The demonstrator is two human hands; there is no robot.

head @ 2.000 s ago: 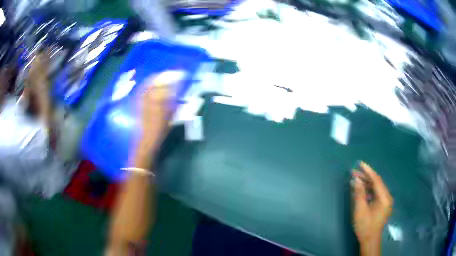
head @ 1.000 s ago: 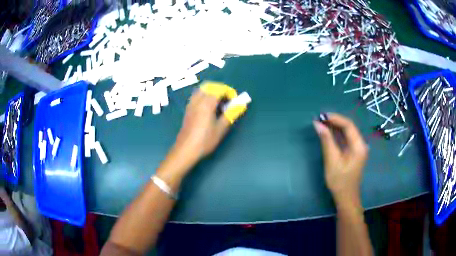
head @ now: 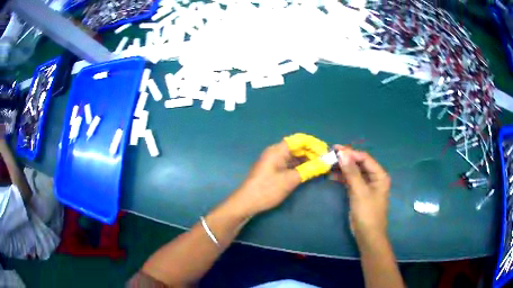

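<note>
My left hand (head: 278, 174) has yellow material (head: 306, 154) around its thumb and finger ends; whether it is a tool or finger covers is hard to tell. Between these yellow ends it holds a short white sleeve (head: 330, 158). My right hand (head: 365, 185) meets the sleeve's right end, its fingertips closed on a small dark-ended part (head: 337, 150), mostly hidden by the fingers. A thin red line shows just above the right fingertips. Both hands are over the green bench top.
A large heap of white sleeves (head: 264, 39) lies at the back. Thin rods with dark red parts (head: 455, 73) lie tangled at right. A blue tray (head: 95, 169) at left holds several white pieces. More blue trays stand at the edges. A clear scrap (head: 426, 207) lies at right. Another person's arm shows far left.
My two hands have come together, the left moving right and down and the right moving slightly left. The white sleeve now meets the right fingertips. The whole view has shifted to the left.
</note>
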